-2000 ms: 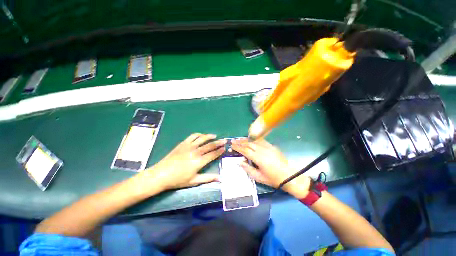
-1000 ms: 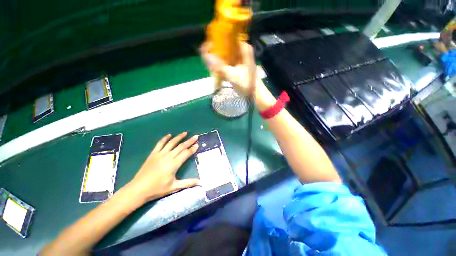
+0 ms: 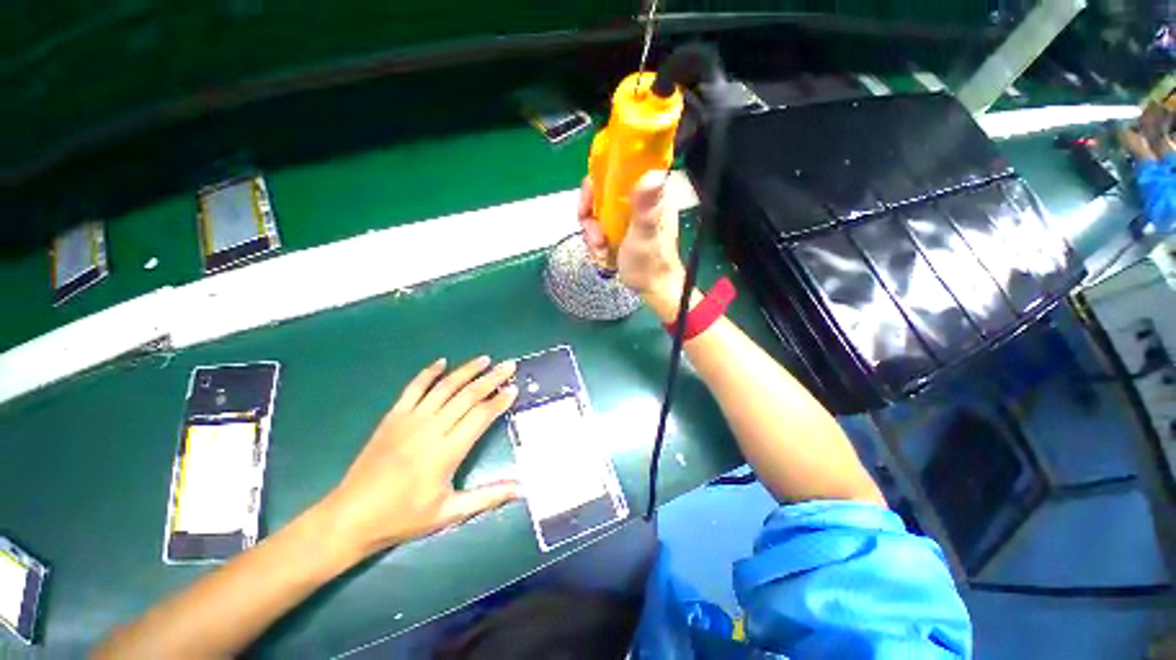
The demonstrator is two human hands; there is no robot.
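Observation:
My right hand (image 3: pixel 641 239) grips the yellow-orange electric screwdriver (image 3: pixel 635 148), held upright with its tip down at the round grey speckled screw dish (image 3: pixel 591 281). My left hand (image 3: pixel 426 445) lies spread on the green mat, palm down, its fingertips and thumb at the left edge of an open phone body (image 3: pixel 564 454). That phone lies flat near the mat's front edge, its dark camera end away from me. My left hand does not close round it. Single screws cannot be made out.
A second open phone body (image 3: pixel 219 464) lies to the left, another (image 3: pixel 19 587) at the left rim. Phones (image 3: pixel 237 223) lie on the belt beyond the white strip (image 3: pixel 323 258). Stacked black trays (image 3: pixel 903 245) stand at right. The black cable (image 3: pixel 673 387) hangs before my right forearm. Another person's hands (image 3: pixel 1145 133) show far right.
My right hand left the phone, took hold of the hanging screwdriver and brought its tip down to the dish. My left hand stays at the phone. The view has turned rightward.

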